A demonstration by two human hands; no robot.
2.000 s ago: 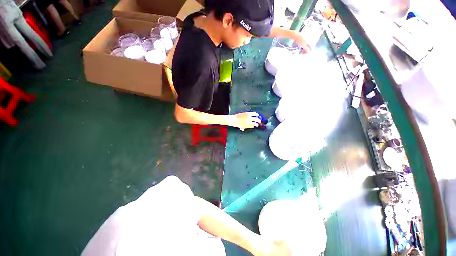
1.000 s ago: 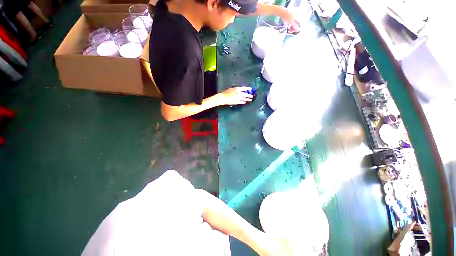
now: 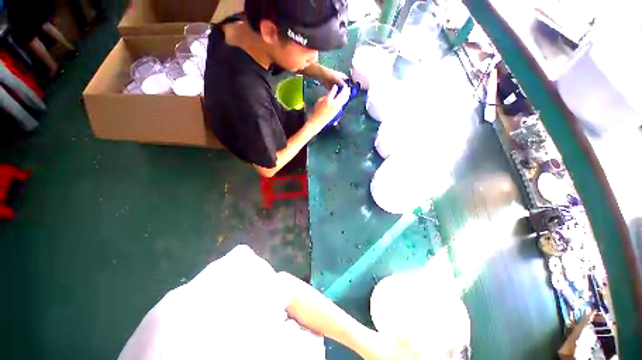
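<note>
A white rounded housing [image 3: 420, 306] lies on the green benchtop at the bottom, glaring so strongly that its edges and any clear wall are lost. My left forearm reaches in from the lower left out of a white sleeve. My left hand [image 3: 398, 347] is at the housing's near side, washed out and partly cut off by the bottom edge; its fingers and grip cannot be made out. My right hand is not in view.
More white housings [image 3: 395, 184] stand in a glaring row farther up the bench [image 3: 345, 232]. A worker in black holds a blue cloth [image 3: 345, 105] at the left edge. A carton [image 3: 151, 118] of housings and a red stool [image 3: 285, 188] are on the floor. Loose hardware [image 3: 552, 242] lines the right.
The neighbouring worker's hands have come together around the blue cloth; before, one reached to the far housings. The view has shifted slightly. My left arm stays at the near housing.
</note>
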